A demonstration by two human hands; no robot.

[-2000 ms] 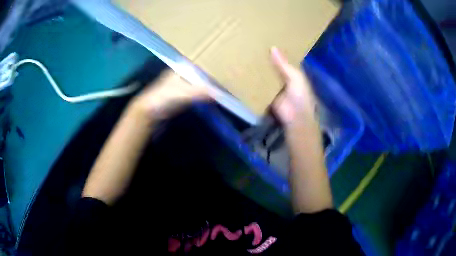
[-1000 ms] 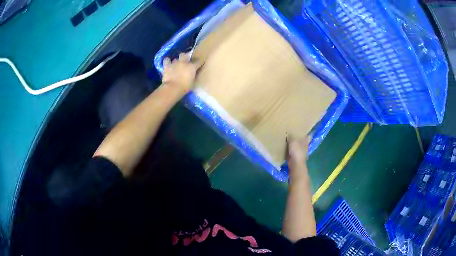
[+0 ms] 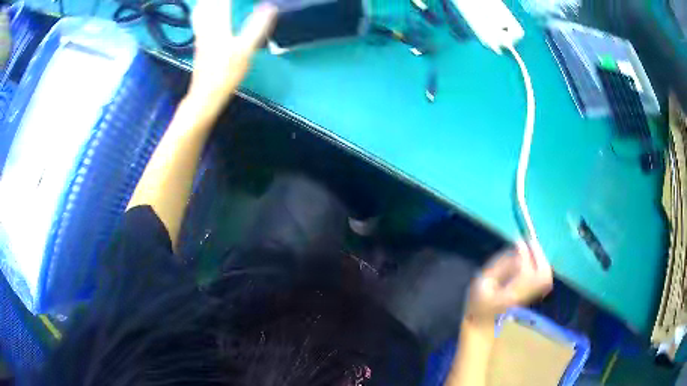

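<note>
A black angular unit with a pale lower edge (image 3: 320,24) lies on the green bench at the top of the view. Black cord loops (image 3: 162,21) lie left of it. My left hand (image 3: 220,47) reaches over the bench edge between them, thumb spread beside the unit's left end; its fingertips are cut off by the top edge. My right hand (image 3: 512,280) is blurred at the bench's front edge, fingers curled, at the lower end of the white cord (image 3: 525,143). Whether it touches the cord cannot be told.
A white power strip (image 3: 490,22) and small black pieces (image 3: 593,243) are on the bench. A bagged black panel (image 3: 621,87) lies at the right. A blue crate with white inside (image 3: 56,143) stands left. Brown cardboard (image 3: 527,358) lies in a blue crate below my right hand.
The view has swung from the crate to the bench. Both hands have left the cardboard sheet, which earlier lay under them in the lined crate; my left hand is now over the bench.
</note>
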